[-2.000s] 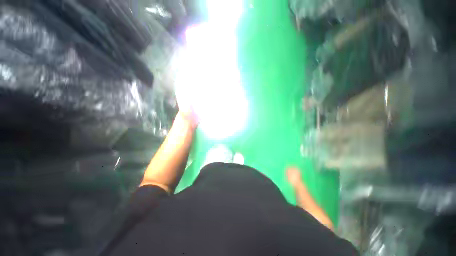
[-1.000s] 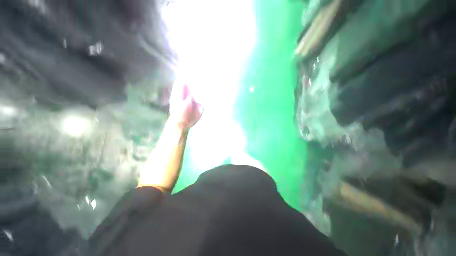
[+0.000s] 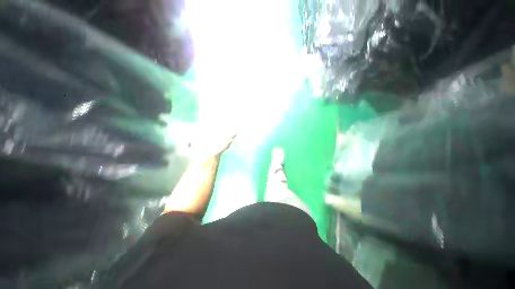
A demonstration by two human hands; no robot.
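My left hand [image 3: 213,144] is held out low in front of me, left of the middle. It is washed out by strong glare, so its fingers and anything in it cannot be made out. My bare left forearm shows below it. My right hand is not in view. Plastic-covered dark garments [image 3: 79,113] line the left side of the aisle, blurred. More plastic-covered dark garments [image 3: 440,175] stand on the right.
A narrow glossy green floor [image 3: 310,135] runs ahead between the covered stacks, with a white glare over its left part. My light-coloured shoe [image 3: 278,158] is on the floor. Shiny clear plastic [image 3: 361,45] juts into the aisle at the upper right.
The stacks on both sides have shifted as I move along the aisle. My right hand, visible two seconds ago, is out of view. One foot now shows further forward.
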